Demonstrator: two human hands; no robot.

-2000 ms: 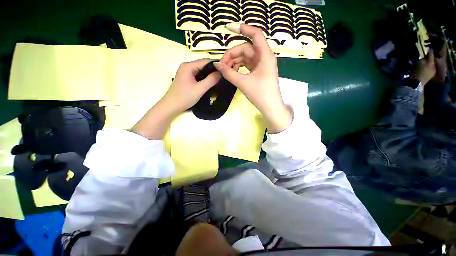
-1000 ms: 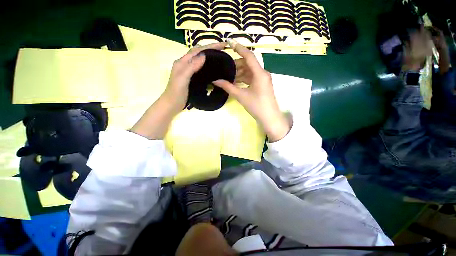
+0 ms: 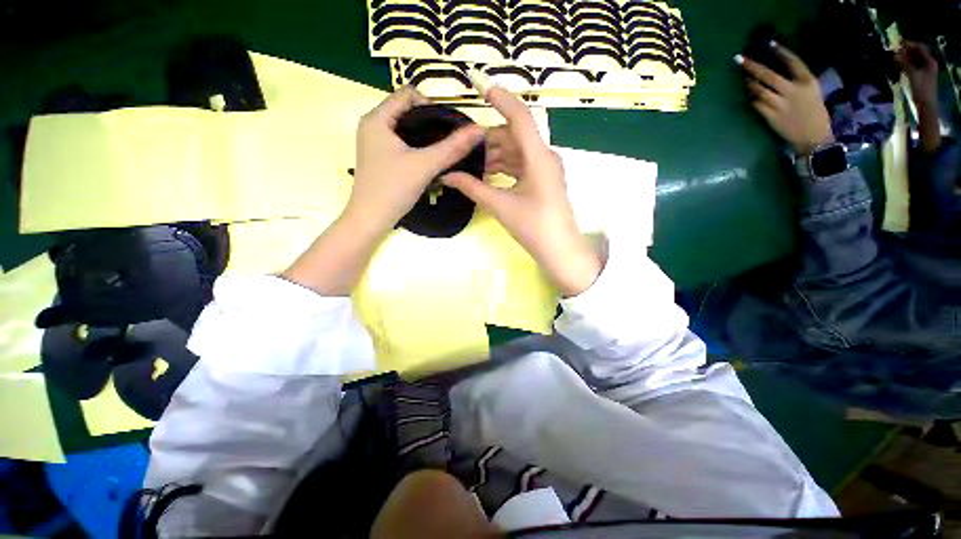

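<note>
A black oval shell with a small yellow-showing cut-out is held between my two hands above yellow paper. My left hand grips its left and upper side, with the thumb laid across its face. My right hand holds its right side, the thumb near the cut-out and a pale cover on one raised fingertip. Any strip on the shell cannot be told from the black surface. A sheet with rows of black arcs lies above my hands.
Yellow backing papers spread under and left of my hands. Dark shells are piled at left, and another dark piece lies at upper left. A white sheet lies at right. Another person's hand reaches over the green bench.
The shell was tilted under pinching fingers, then turned up between both hands. My left thumb has since moved across its face. The other person's hand has reached in at upper right.
</note>
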